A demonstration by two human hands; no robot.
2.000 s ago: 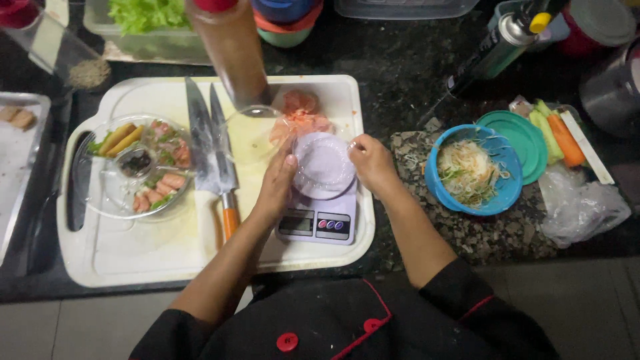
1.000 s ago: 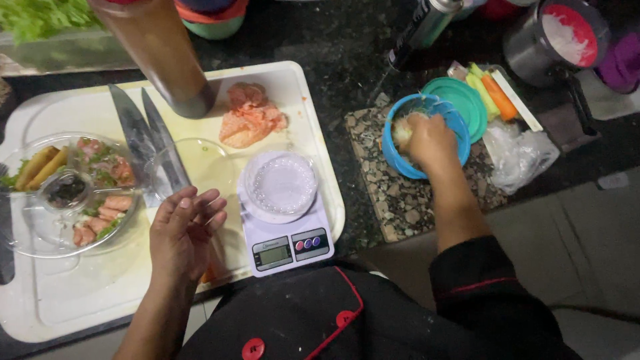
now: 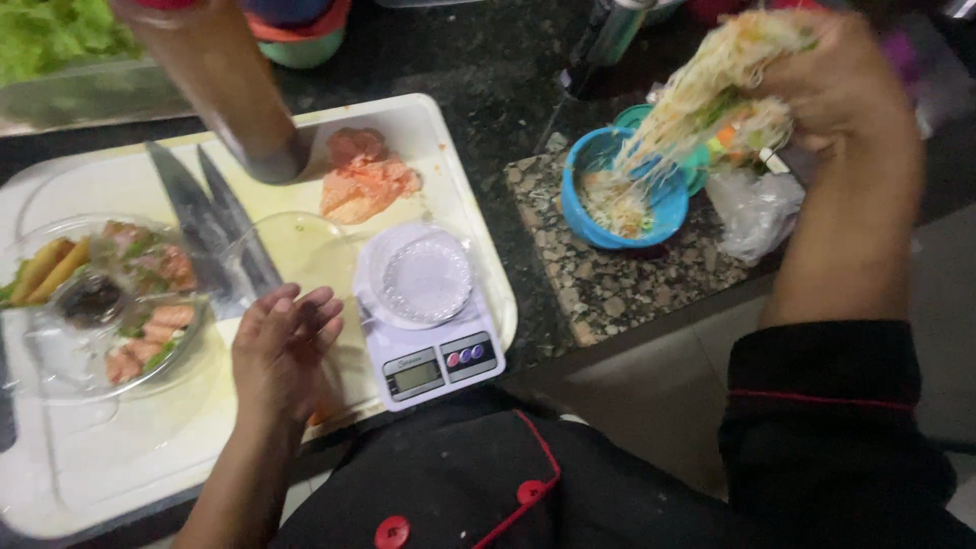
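Observation:
My right hand grips a clump of thin noodles with vegetable shreds, raised above a blue plastic bowl. Strands hang from the clump down toward the noodles left in the bowl. My left hand is palm up with fingers apart and slightly curled, over the white cutting board, holding nothing. Just right of it a white digital kitchen scale carries a clear round plastic container. Chopped pink fish lies behind the scale. Two knives rest left of the fish, their handles partly hidden.
A clear divided tray with rolls, fish pieces and a sauce cup sits on the board's left. A brown-filled bottle stands at its back. A crumpled plastic bag and a green lid lie near the bowl on a granite slab.
My right hand, inside the blue bowl a second ago, has risen up and right with noodles. Earlier both hands were at the container on the scale. My left hand stays open.

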